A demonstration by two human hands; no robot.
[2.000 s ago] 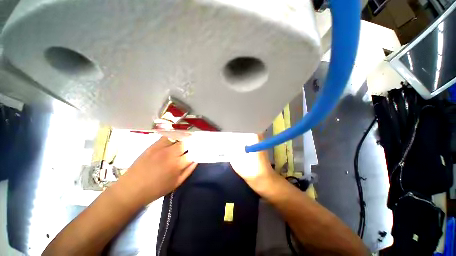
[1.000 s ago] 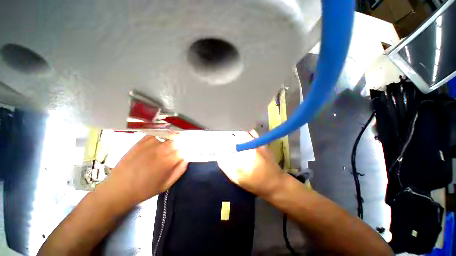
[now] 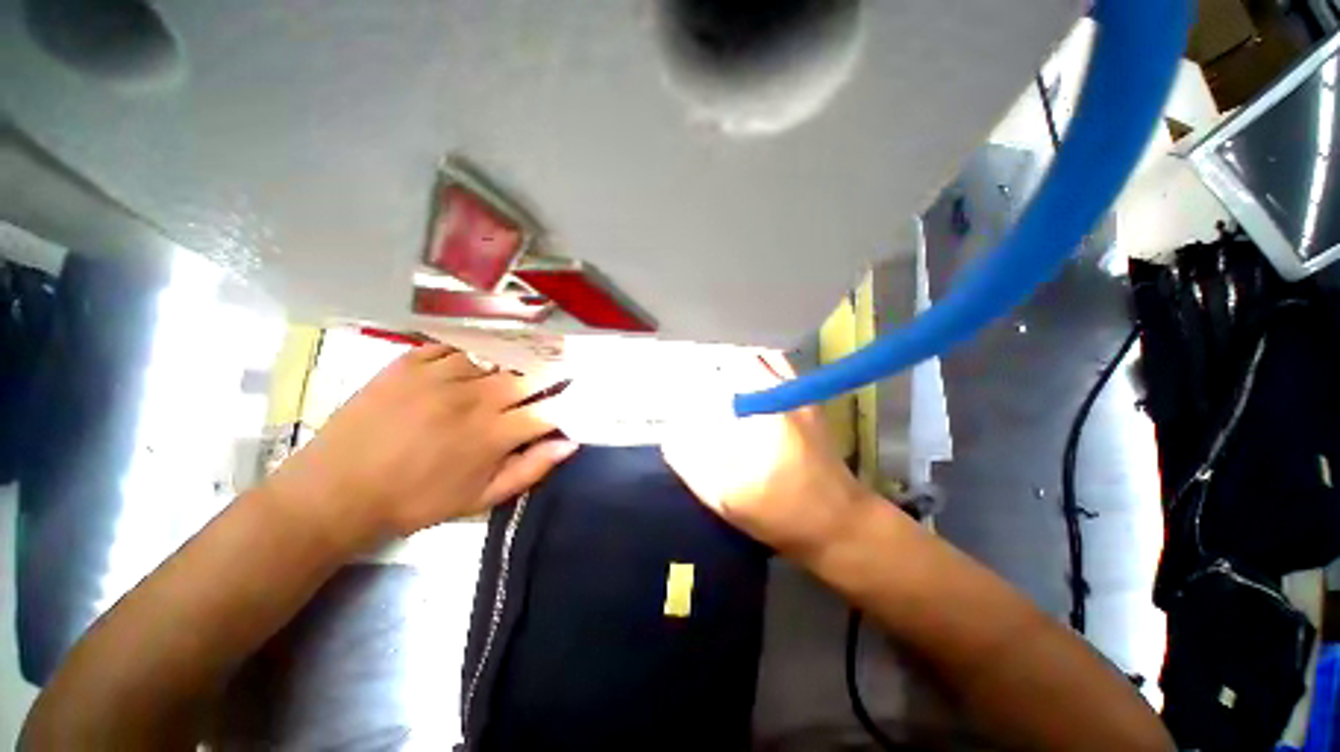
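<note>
A black bag piece (image 3: 625, 617) with a small yellow tag lies under the front of the sewing machine head (image 3: 588, 176). A zipper (image 3: 497, 602) runs along its left edge. My left hand (image 3: 426, 441) is at the piece's upper left edge, fingers reaching under the head; a small dark strip shows near the fingertips. My right hand (image 3: 764, 463) is at its upper right edge, washed out by glare. The white lamp strip (image 3: 647, 394) and the head hide several fingertips, so I cannot tell whether either hand grips the piece.
A blue air hose (image 3: 1014, 272) curves in front at the right. Yellow-edged template parts (image 3: 845, 397) show beside my right hand. A black cord (image 3: 1076, 485) lies on the grey plate (image 3: 999, 485). Black bags (image 3: 1249, 456) are piled at the right, below a control screen (image 3: 1286, 154). Dark fabric (image 3: 88, 441) hangs left.
The view has shifted, and the head and its logo appear larger. My left fingers have spread a little, and a dark strip now shows by them. The bag piece stays between my hands.
</note>
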